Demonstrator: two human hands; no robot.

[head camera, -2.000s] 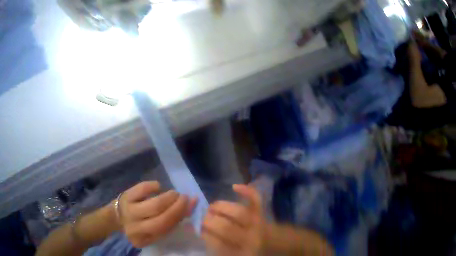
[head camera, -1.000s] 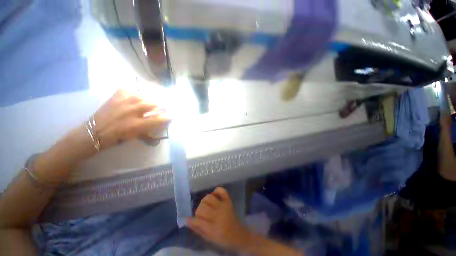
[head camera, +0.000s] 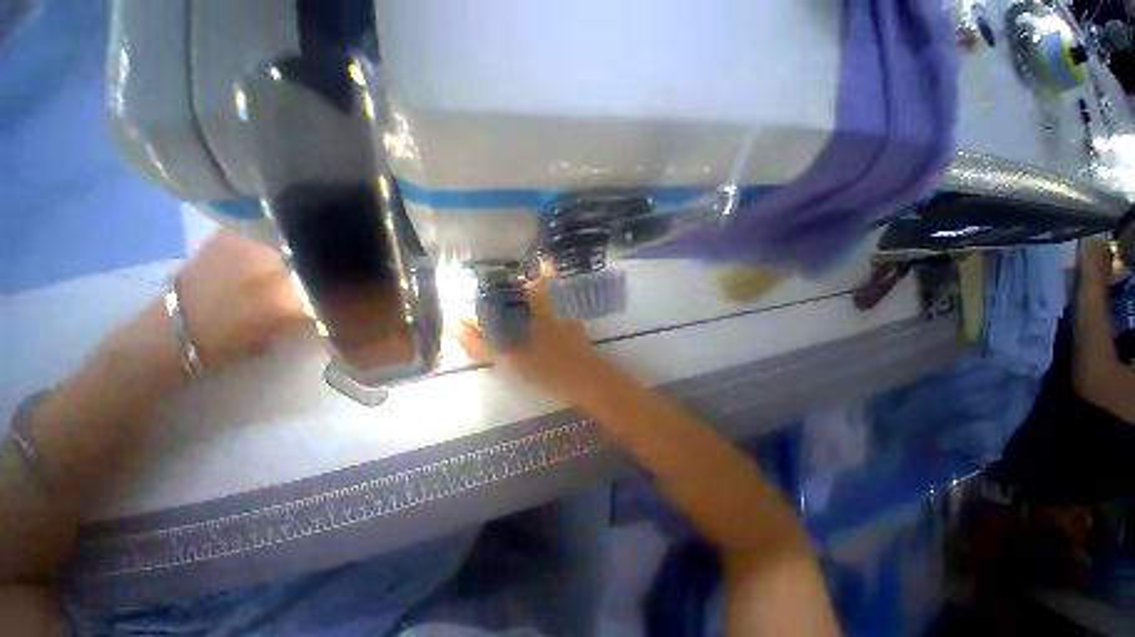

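The white sewing machine head (head camera: pixel 622 112) with a blue stripe fills the upper middle. A dark, shiny upright piece (head camera: pixel 342 237) stands at its left end. My left hand (head camera: pixel 243 299) is blurred, left of and partly behind this piece, on the white bed. My right hand (head camera: pixel 541 336) reaches over the table edge to the needle area, its fingertips partly hidden by small metal parts (head camera: pixel 504 305). Glare and the head hide what the fingers touch. The narrow pale blue strip cannot be made out.
Light blue panels (head camera: pixel 75 187) lie at the left. A purple cloth (head camera: pixel 871 149) drapes the head. A dark red-handled tool (head camera: pixel 881 284) lies right, beyond a yellowish item (head camera: pixel 747 281). The ruler-marked table edge (head camera: pixel 373 498) crosses in front. Another person's arm (head camera: pixel 1102 336) shows far right.
My right hand has risen from below the table edge to the needle area. The hanging strip has gone from view. My left hand stays near the needle. The machine head appears larger and closer.
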